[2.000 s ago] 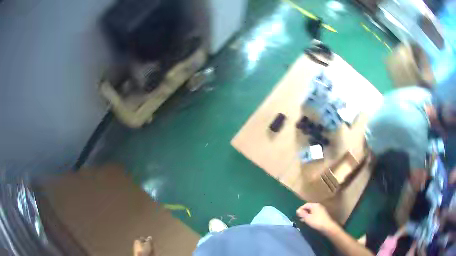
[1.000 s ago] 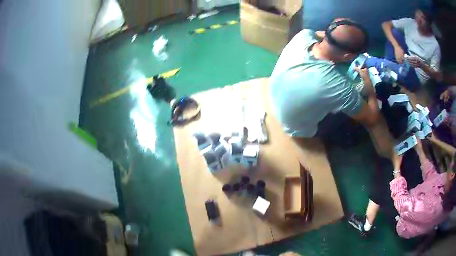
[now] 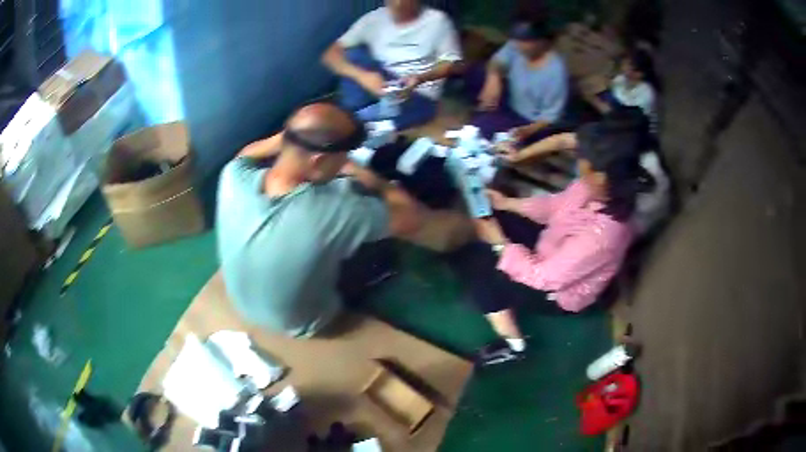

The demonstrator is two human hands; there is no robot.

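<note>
Neither of my hands is in view. Nearest in front of me is a cardboard sheet [image 3: 353,344] on the green floor. On it lie crumpled white sheets [image 3: 199,380], a cluster of small product boxes [image 3: 231,427], some dark tubes [image 3: 334,438] cut by the bottom edge, and a small white box [image 3: 366,446] beside them. A shallow open brown carton [image 3: 398,397] lies at the sheet's right side. A dark strap ring [image 3: 148,417] is at the left edge of the sheet.
A teal-shirted person [image 3: 287,238] sits at the sheet's far edge. Several people sit beyond around pale boxes [image 3: 468,159], one in a pink shirt [image 3: 574,243]. A large brown box [image 3: 155,190] stands far left. A red item [image 3: 610,402] and a white bottle [image 3: 610,362] lie at right.
The view has swung right and up towards the seated group. The sheet has shifted to the lower left. My hands, seen at the bottom two seconds ago, are out of the picture.
</note>
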